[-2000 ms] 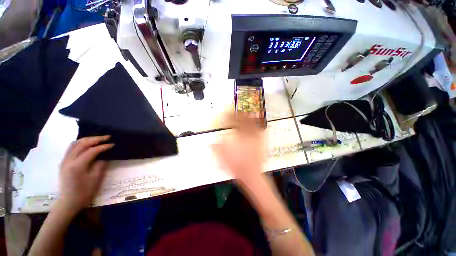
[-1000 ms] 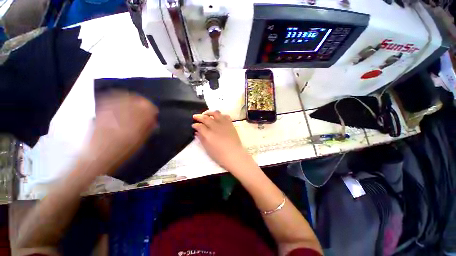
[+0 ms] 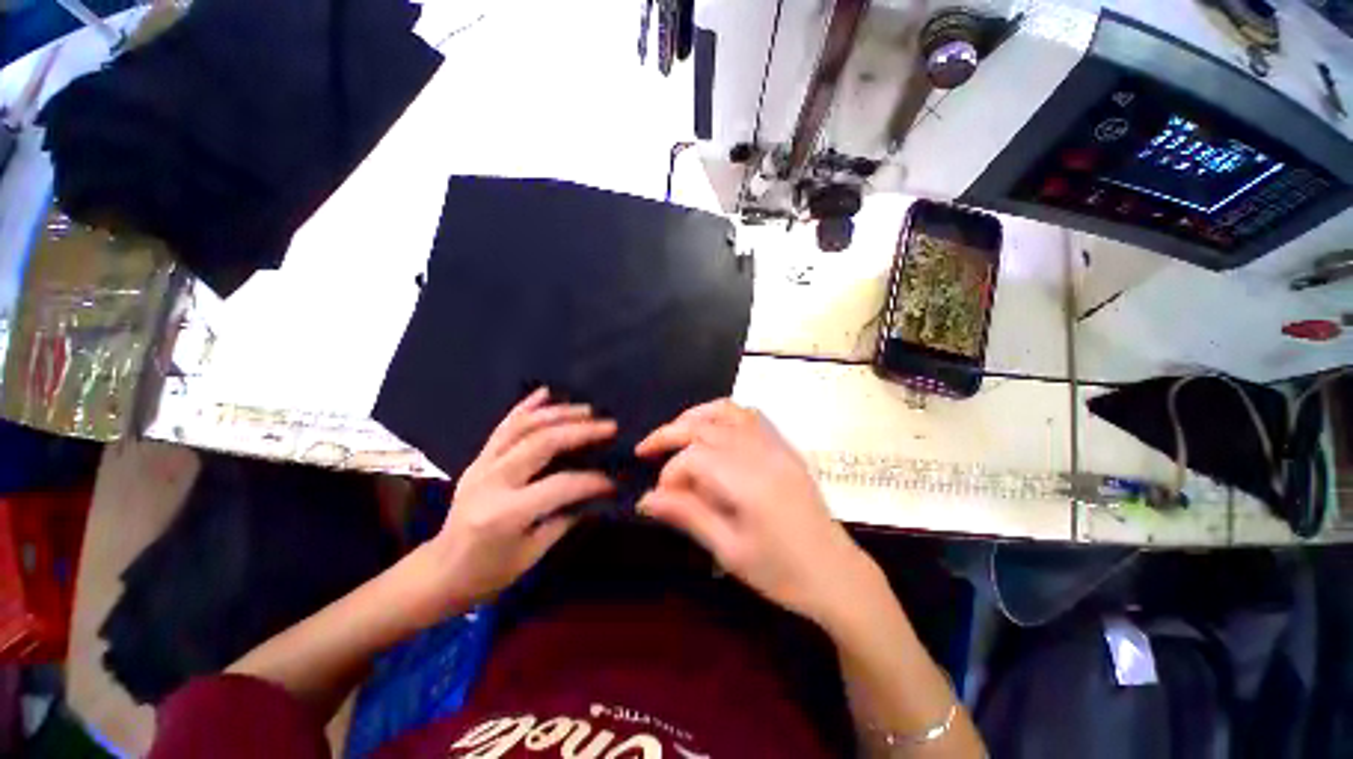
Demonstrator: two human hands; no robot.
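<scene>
A black cut piece (image 3: 594, 297) lies flat on the white table, left of the presser foot (image 3: 813, 200). Its near edge reaches the table's front edge. My left hand (image 3: 519, 497) and my right hand (image 3: 742, 489) face each other at this near edge. Their fingers are bent onto the fabric and grip it. The fabric between and under the fingertips is partly hidden. The piece's right edge is just below and left of the foot, not under it.
A smartphone (image 3: 944, 297) lies right of the needle area. A fanned stack of black pieces (image 3: 238, 119) is at the back left. A crumpled black pile (image 3: 252, 578) sits on the brown board (image 3: 112, 653). A black scrap (image 3: 1187, 423) with a cord, and a slim tool (image 3: 1120, 489), lie right.
The view has shifted left. The black piece now lies flatter and more squarely before me. My left hand has come to its near edge, beside my right hand, which has moved down from the foot.
</scene>
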